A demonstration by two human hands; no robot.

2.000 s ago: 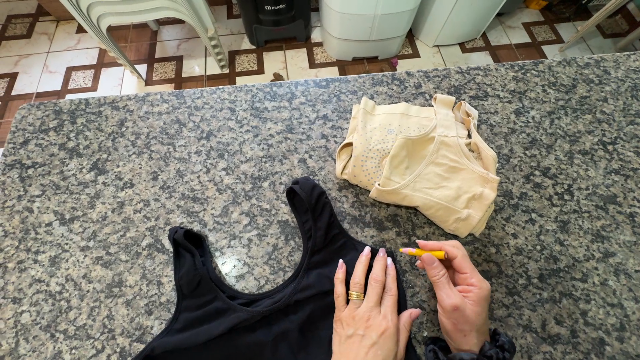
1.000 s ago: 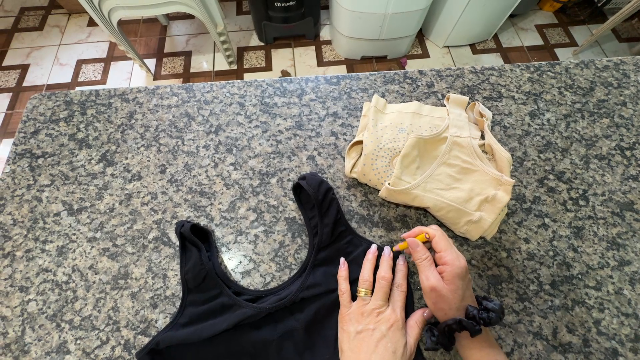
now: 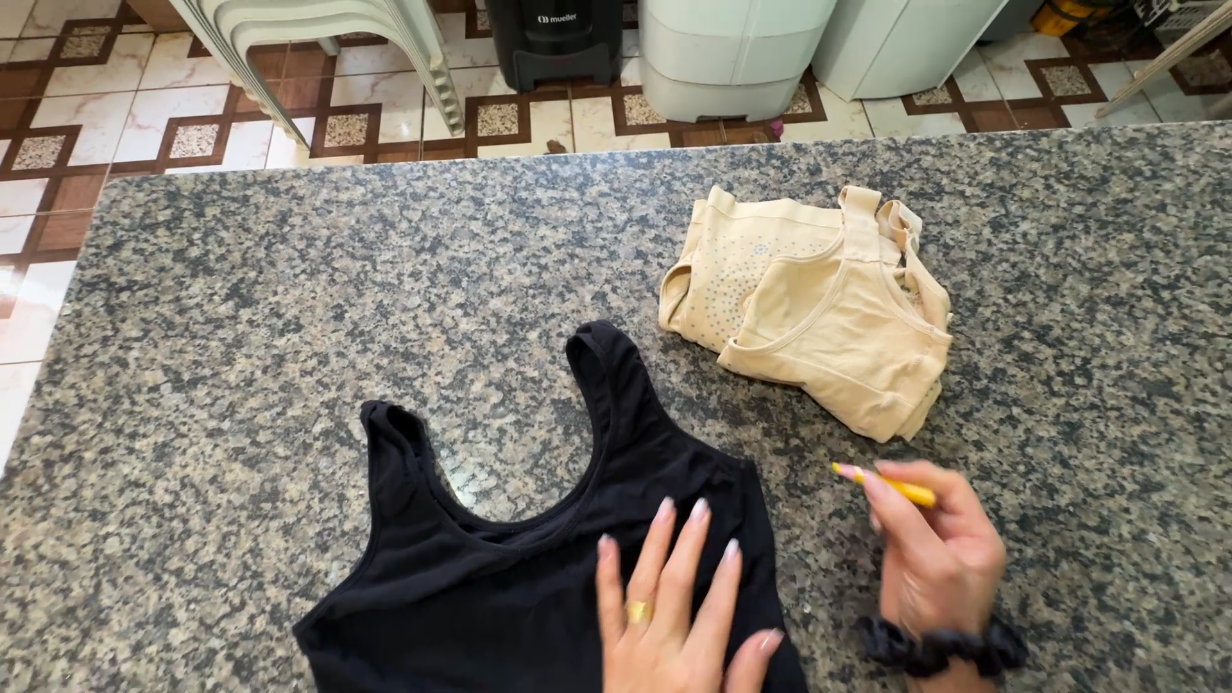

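A black tank top (image 3: 481, 597) lies spread on the granite counter, its two straps pointing away from me. My left hand (image 3: 674, 606), with a gold-coloured ring, rests flat on its right side, fingers apart. To the right of the garment, my right hand (image 3: 934, 549) grips a short yellow pencil or crayon-like stick (image 3: 900, 488) between thumb and fingers, apart from the cloth. A black scrunchie (image 3: 938, 647) circles the right wrist. Beyond that hand lies a folded beige garment (image 3: 837, 318) with straps and a pattern of small dots.
The speckled granite counter (image 3: 241, 318) ends at a far edge. On the tiled floor past it stand stacked white plastic chairs (image 3: 327, 24), a black Mueller appliance (image 3: 556, 43), a white bin-like container (image 3: 727, 58) and another pale container (image 3: 881, 48).
My right hand has moved right, away from the black top's side edge, still holding the yellow stick. My left hand has slid a little down the cloth, towards me.
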